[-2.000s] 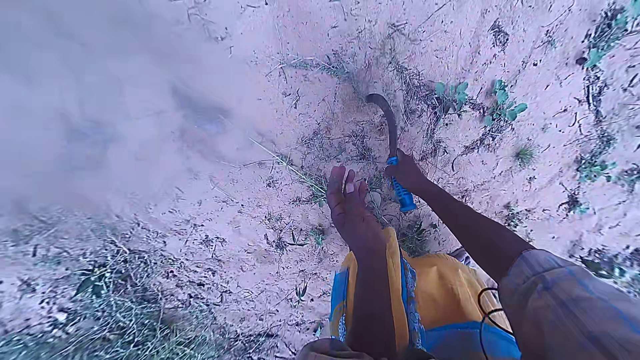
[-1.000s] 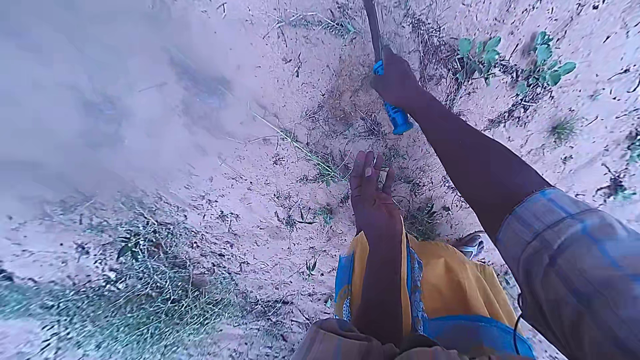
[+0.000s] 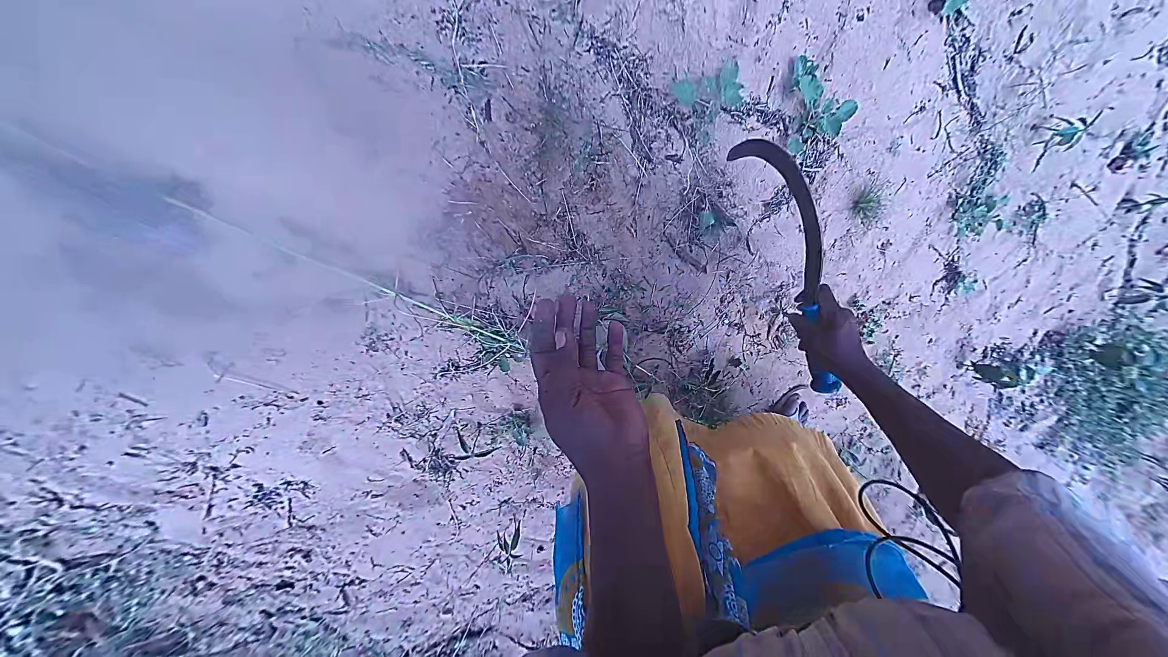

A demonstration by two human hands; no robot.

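My right hand [image 3: 829, 336] is closed around the blue handle of a sickle [image 3: 807, 219], whose dark curved blade points up and hooks to the left above the ground. My left hand [image 3: 589, 388] is held palm up with its fingers apart and nothing visibly in it. Just left of its fingertips lies a tuft of green grass [image 3: 484, 330] with a long pale stalk reaching to the upper left. Below both hands spreads the yellow and blue cloth [image 3: 776, 484] over my legs.
Sandy ground with dry stems surrounds me. Broad-leaved green seedlings [image 3: 817, 100] grow beyond the sickle. Denser weeds stand at the lower left [image 3: 100, 584] and at the right [image 3: 1109, 383]. A black cord [image 3: 899, 538] loops beside the cloth. Haze blurs the upper left.
My right hand has moved back toward my body and to the right with the sickle, whose whole blade shows again. My left hand remains empty, its fingers apart.
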